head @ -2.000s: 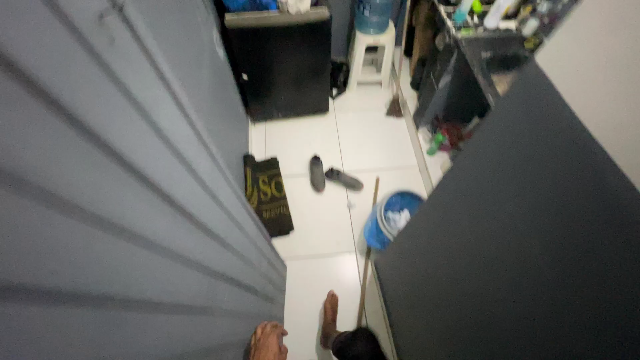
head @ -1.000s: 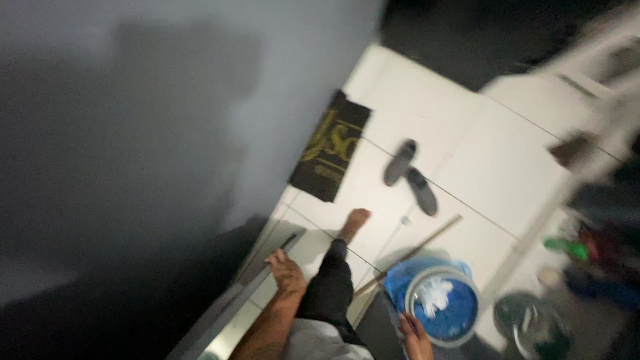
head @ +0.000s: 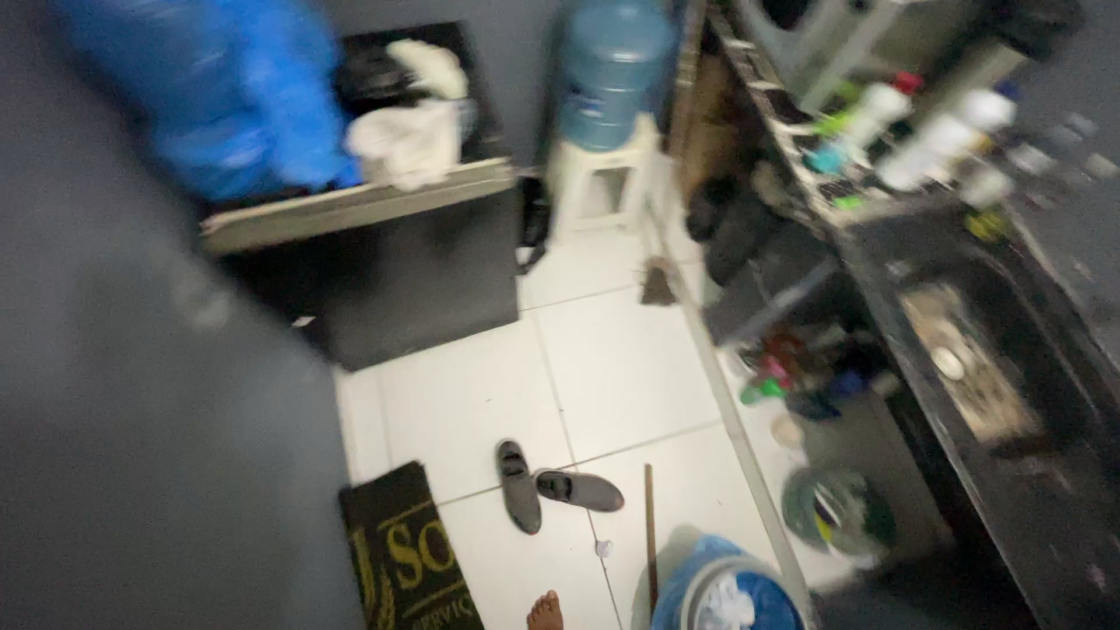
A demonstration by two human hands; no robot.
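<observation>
Neither of my hands shows in the view of now. At the bottom edge a bare foot (head: 545,612) stands on the white floor tiles (head: 630,367). A pair of dark shoes (head: 560,490) lies ahead of the foot, set at an angle to each other. To the left is a black mat (head: 407,551) with yellow lettering. At the bottom right a round bin (head: 687,604) with a blue liner holds white crumpled waste, and a thin wooden stick (head: 650,534) lies or leans beside it. A small whitish scrap (head: 605,549) is on the floor between shoes and bin.
A blue water jug (head: 617,70) rests on a white plastic stool (head: 604,188). Blue plastic bags (head: 254,96) and white cloth (head: 411,144) lie on a dark cabinet (head: 420,271). Along the right runs a dark counter (head: 927,385) with bottles (head: 949,140); a bucket (head: 840,512) stands beneath it.
Both hands, seen a second ago near the wall side and by the bin, are out of view now. The view has swung up toward the far end of the room.
</observation>
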